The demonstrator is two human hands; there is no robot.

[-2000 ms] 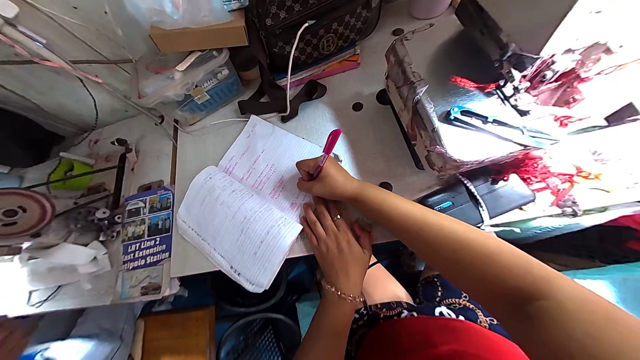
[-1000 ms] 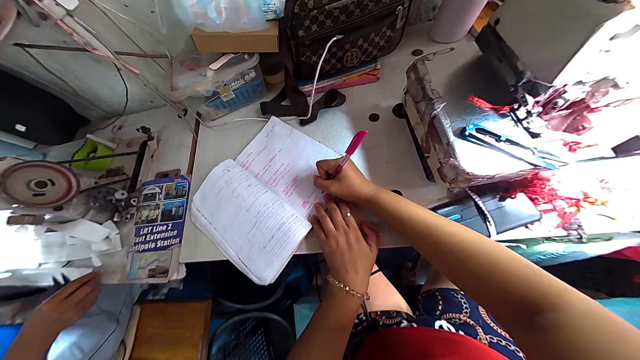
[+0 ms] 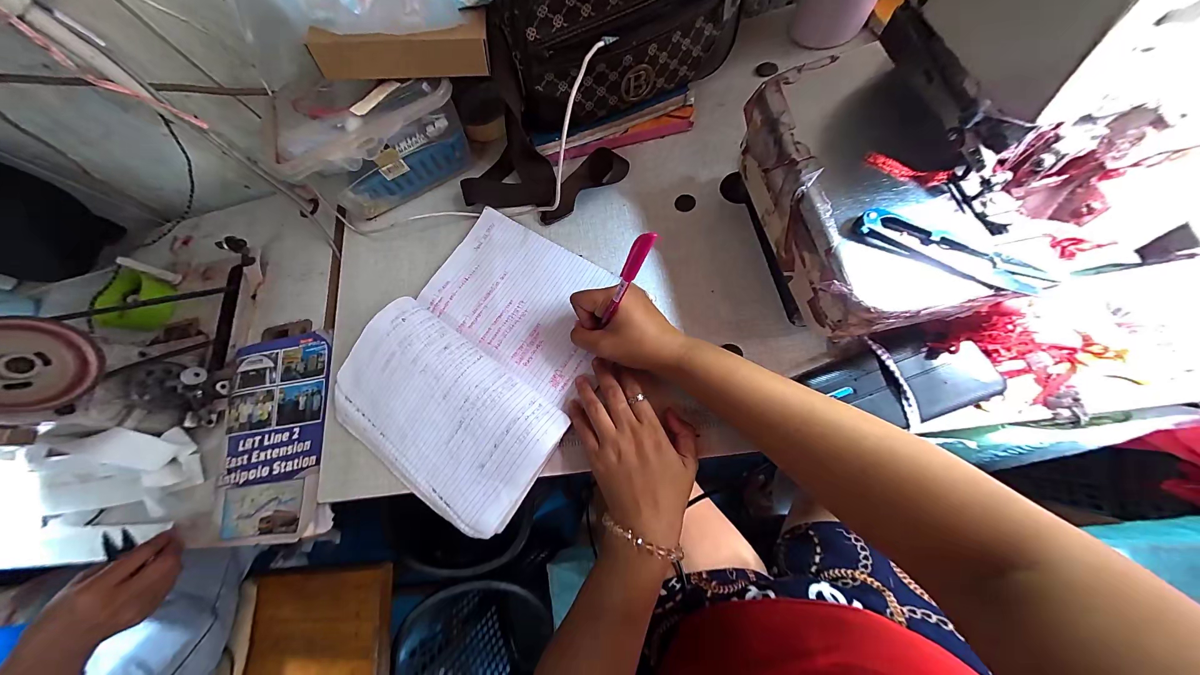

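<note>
An open lined notebook point(image 3: 459, 412) lies tilted on the table, its pages covered with handwriting, partly in pink ink. My right hand point(image 3: 626, 328) grips a pink pen point(image 3: 636, 262) upright over the lower right part of the far page; the pen's tip is hidden by the fingers. Below it, my left hand point(image 3: 633, 436) rests flat on the notebook's near right edge with fingers spread, a ring and a beaded bracelet on it, holding nothing that shows. The right wrist lies just beyond the left fingers.
A co-worker's hand point(image 3: 127, 581) is at lower left, by a printed pamphlet point(image 3: 272, 441) and a handwheel point(image 3: 42, 366). Behind the notebook stand a plastic box point(image 3: 408, 155) and a patterned bag point(image 3: 637, 56). Blue-handled snips point(image 3: 937, 248) and red threads point(image 3: 1022, 356) lie at right.
My right hand stays on the far page with the pen, and my left hand stays beside it. The co-worker's hand, absent from the oldest frame, has come in at lower left.
</note>
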